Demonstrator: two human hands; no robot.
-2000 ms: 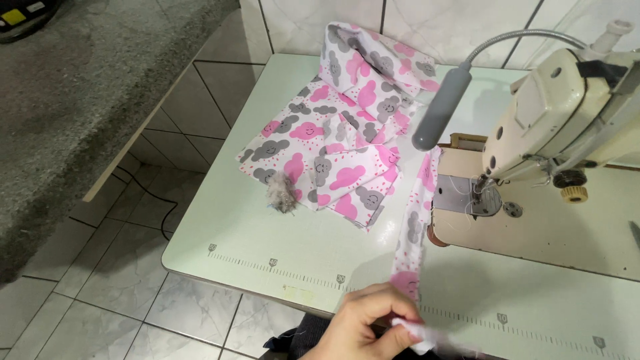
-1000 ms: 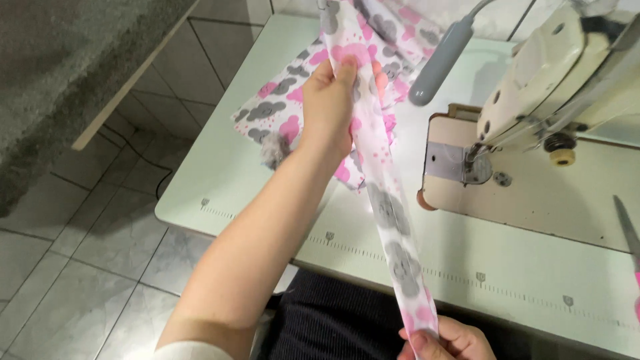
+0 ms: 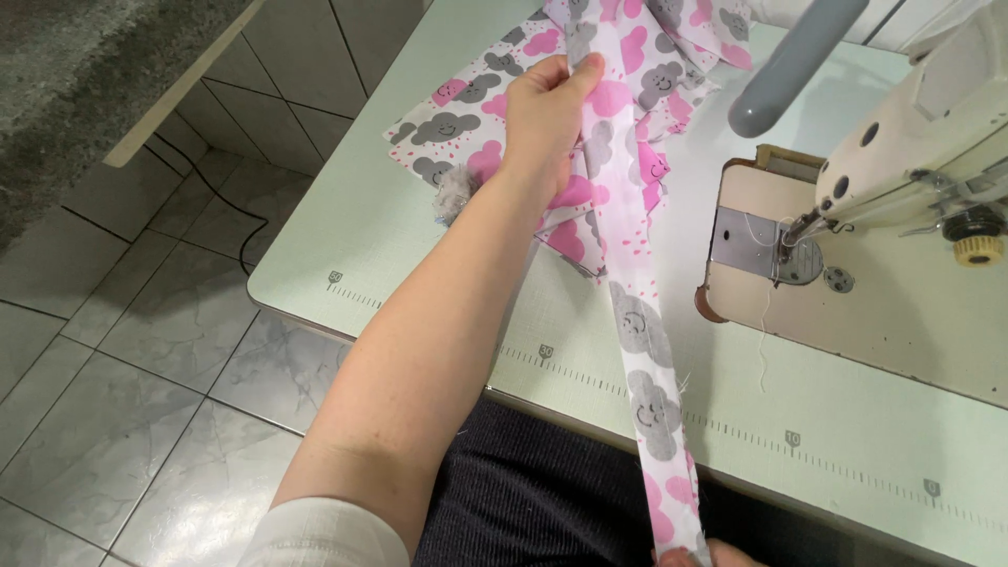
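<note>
A folded strip of cloud-print fabric (image 3: 638, 315) stretches from the upper middle down to the bottom edge of the view. My left hand (image 3: 551, 118) pinches it near its upper part, over the table. At the bottom edge, my right hand (image 3: 705, 556) holds the lower part; most of that hand is out of view. Beneath and behind my left hand lies a larger piece of the same pink and grey cloud-print fabric (image 3: 449, 118). A fuzzy grey clump (image 3: 455, 195) rests at its edge. The sewing machine's needle and presser foot (image 3: 787, 246) stand right of the strip.
The pale green sewing table (image 3: 378, 260) has a ruler scale along its front edge. A grey lamp or tube (image 3: 795, 71) hangs beside the sewing machine head (image 3: 906, 150). Loose white thread (image 3: 763, 339) trails from the needle plate. A stone countertop (image 3: 94, 71) juts in at upper left.
Two seconds ago the strip lay by the needle plate with one hand at the front edge. It is now stretched between both hands, left of the machine. The view has moved closer.
</note>
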